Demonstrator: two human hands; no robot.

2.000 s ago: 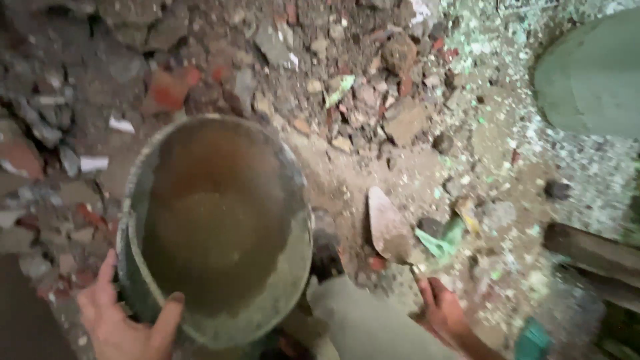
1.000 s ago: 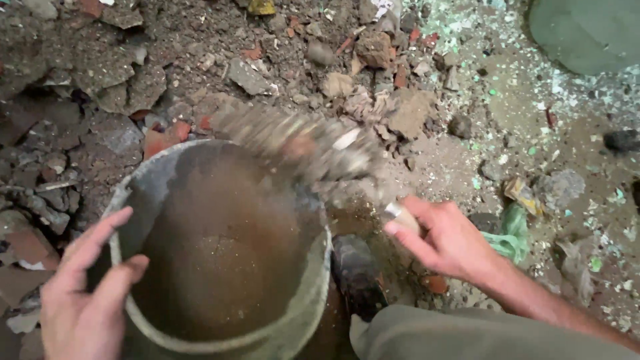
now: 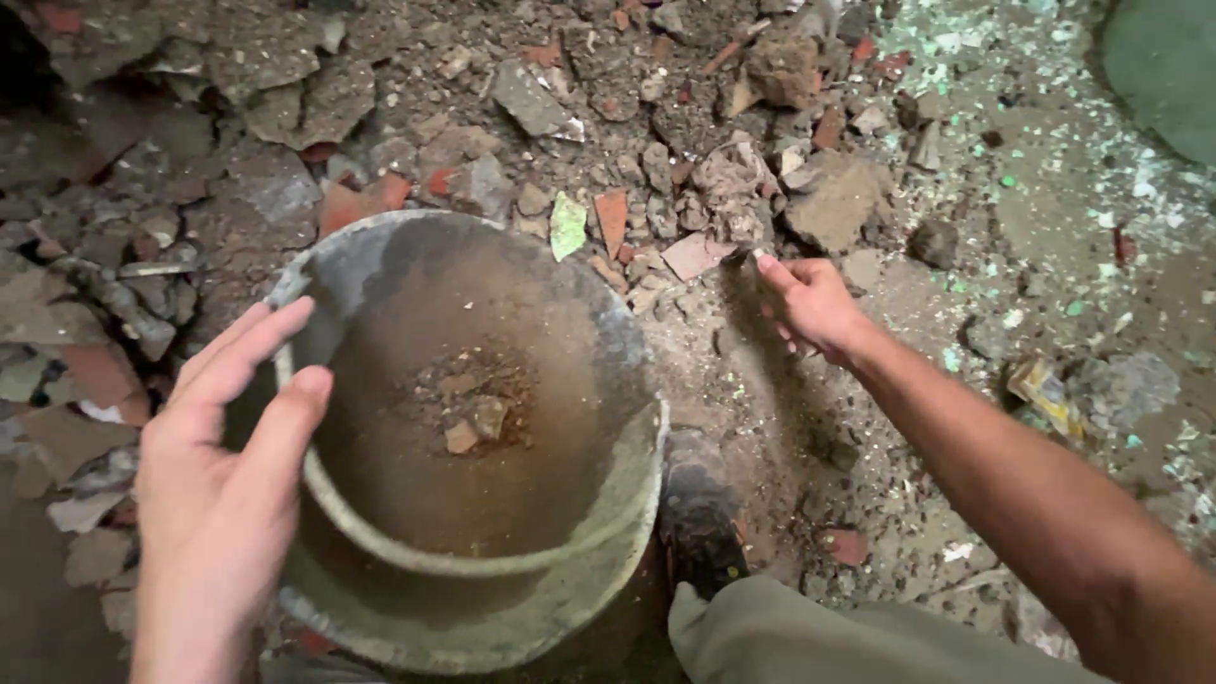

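A round bucket point(image 3: 632, 532) stands on the ground in front of me, its handle lying across the near side. Small rubble and dirt point(image 3: 475, 408) lie on its bottom. My left hand point(image 3: 228, 427) is at the left rim, fingers apart and thumb over the inside; whether it touches the rim cannot be told. To the right of the bucket, my right hand point(image 3: 807, 304) is closed around the handle of a trowel point(image 3: 757, 255). The trowel's blade is mostly hidden or lost against the rubble beside a pinkish tile shard.
Broken rubble point(image 3: 841, 199) with brick pieces and stones spreads beyond and left of the bucket. A greenish round container point(image 3: 1168, 76) is at the upper right. My shoe point(image 3: 703, 513) is close to the bucket's right side. A crumpled wrapper point(image 3: 1045, 394) lies farther right.
Two seconds ago the bucket's bottom showed no rubble; now a small heap lies there. The trowel, blurred with debris over the bucket's far rim one second ago, is now at the rubble to the right.
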